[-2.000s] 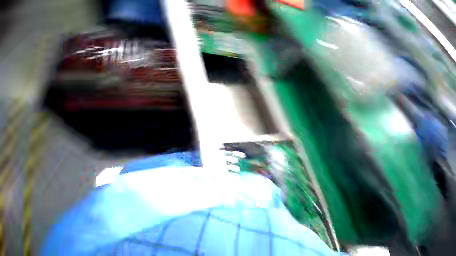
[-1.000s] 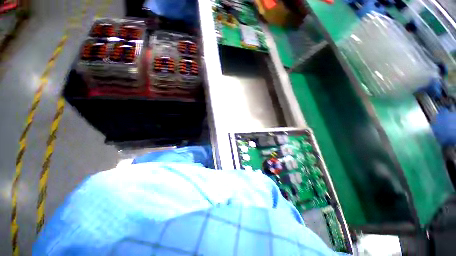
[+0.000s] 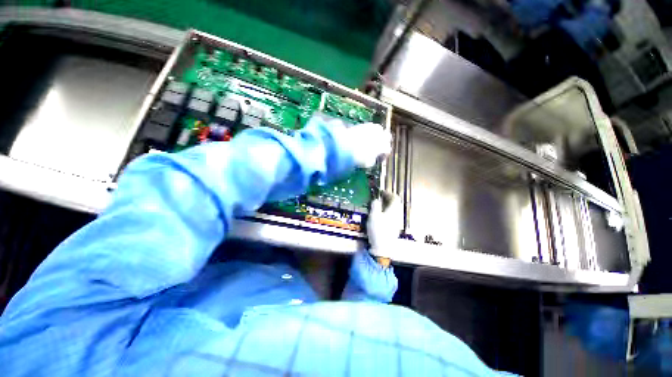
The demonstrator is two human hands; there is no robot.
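Observation:
A green circuit board (image 3: 287, 99) sits in a pale-rimmed carrier (image 3: 258, 55) on the conveyor. Grey blocks, a red-and-blue round part and an orange strip show on it. My left arm, in a blue sleeve, crosses over the board. My left hand (image 3: 365, 143), in a white glove, is at the far part of the carrier's right end, its fingers at the rim. My right hand (image 3: 385, 224), also white-gloved, holds the same end nearer my body. The fingertips of both hands are blurred or partly hidden. My left sleeve hides part of the board.
The metal conveyor (image 3: 471, 195) runs on to the right with cross bars between its rails. A pale upright frame (image 3: 611, 147) stands around its right end. Shiny plate (image 3: 81, 110) shows left of the carrier. A green surface (image 3: 295, 26) lies beyond. Blue-clothed people are partly visible at upper right.
The view has turned, so the conveyor now runs across the picture. Both my gloved hands have come into view at the carrier's right end. The black bin with coil trays has left the view.

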